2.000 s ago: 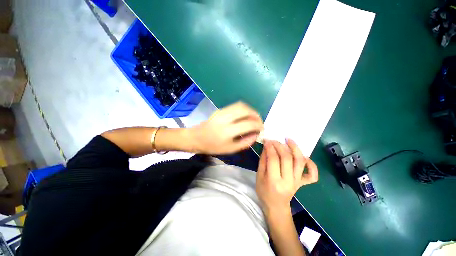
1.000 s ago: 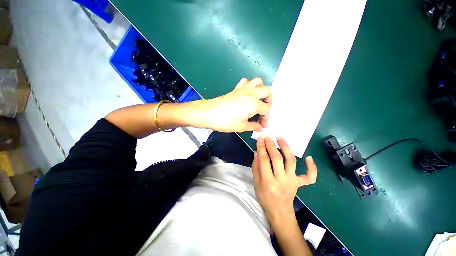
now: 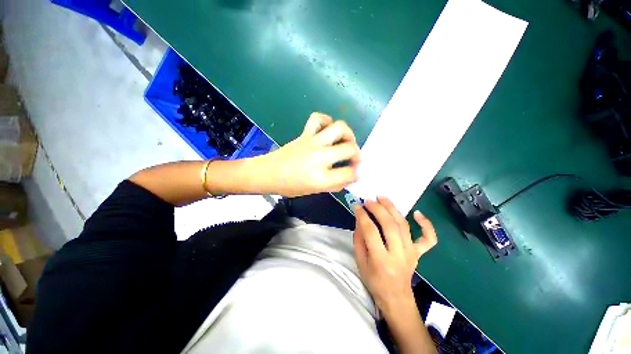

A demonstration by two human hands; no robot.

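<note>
A long white release liner sheet [image 3: 443, 104] runs from the table edge up to the right. My left hand [image 3: 315, 162] is at its near left corner with curled fingers; whether they pinch anything is hidden. My right hand [image 3: 389, 242] holds the near end, fingertips on it and thumb apart. A small grey-translucent adhesive face label [image 3: 353, 199] shows between the hands, by my right fingertips. A cabled electronic unit [image 3: 479, 213] with a blue connector [image 3: 499, 234] lies right of the sheet, apart from my hands. Its thin black cable [image 3: 540, 181] runs to a coiled bundle.
The green table [image 3: 297, 76] has a long diagonal front edge. A blue bin [image 3: 162, 97] of black parts stands below it. Black waiting units [image 3: 609, 104] lie at the far right. White label sheets [image 3: 616, 335] are at the lower right. Cartons [image 3: 17, 148] stand at the left.
Across the frames, the sheet's far end shifts up, then back down. My left hand has moved slightly left since a second ago. The grey piece now shows between my hands.
</note>
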